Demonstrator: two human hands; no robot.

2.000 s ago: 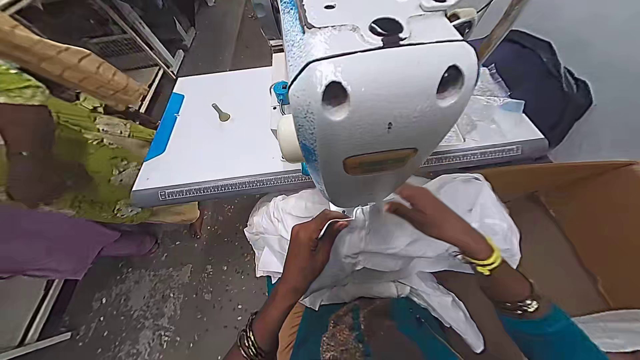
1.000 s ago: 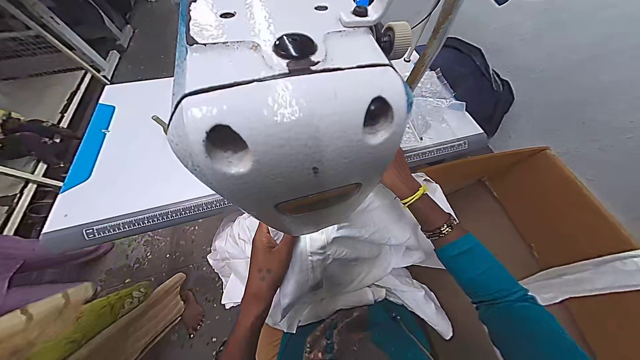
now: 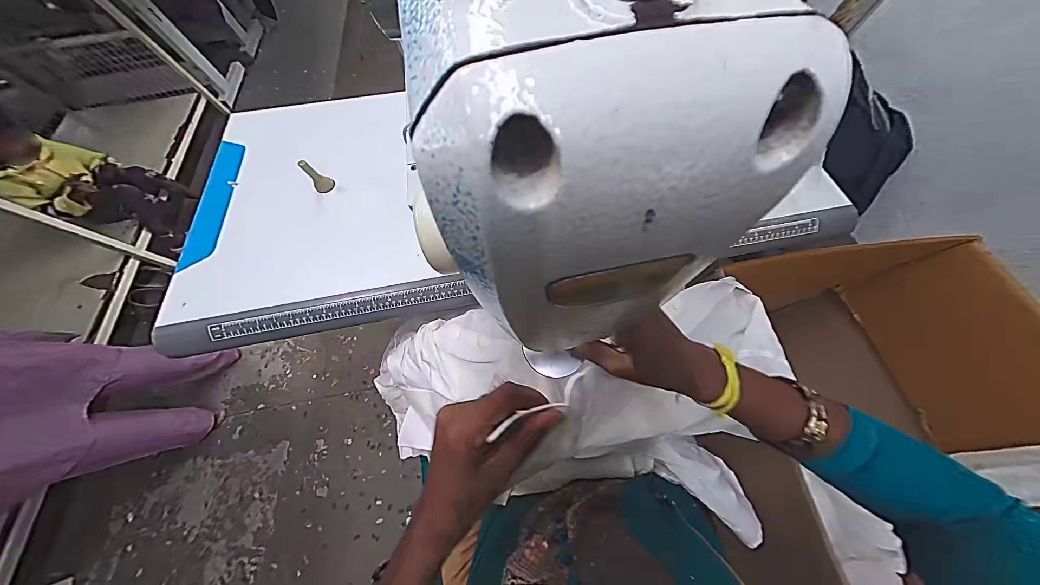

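Note:
The white head of an industrial sewing machine (image 3: 634, 179) fills the upper middle of the view. White fabric (image 3: 650, 414) lies bunched below it and over my lap. My left hand (image 3: 479, 443) pinches a folded white edge of the fabric between thumb and fingers, just in front of the machine's lower end. Beneath the head's right side, my right hand (image 3: 642, 349) rests at the fabric, its fingers partly hidden by the machine; whether it grips the cloth I cannot tell. A small round shiny part (image 3: 554, 361) shows between the hands under the head.
The white machine table (image 3: 325, 236) with a ruler edge extends left, bearing a small greenish tool (image 3: 317, 177). An open cardboard box (image 3: 934, 349) stands at the right. A dark bag (image 3: 881, 138) is behind. A person in purple clothing (image 3: 97, 406) is at left, another person (image 3: 73, 183) farther off.
The left hand now shows a folded white edge between its fingers, which was hidden by the machine head one second ago. The view has shifted between frames.

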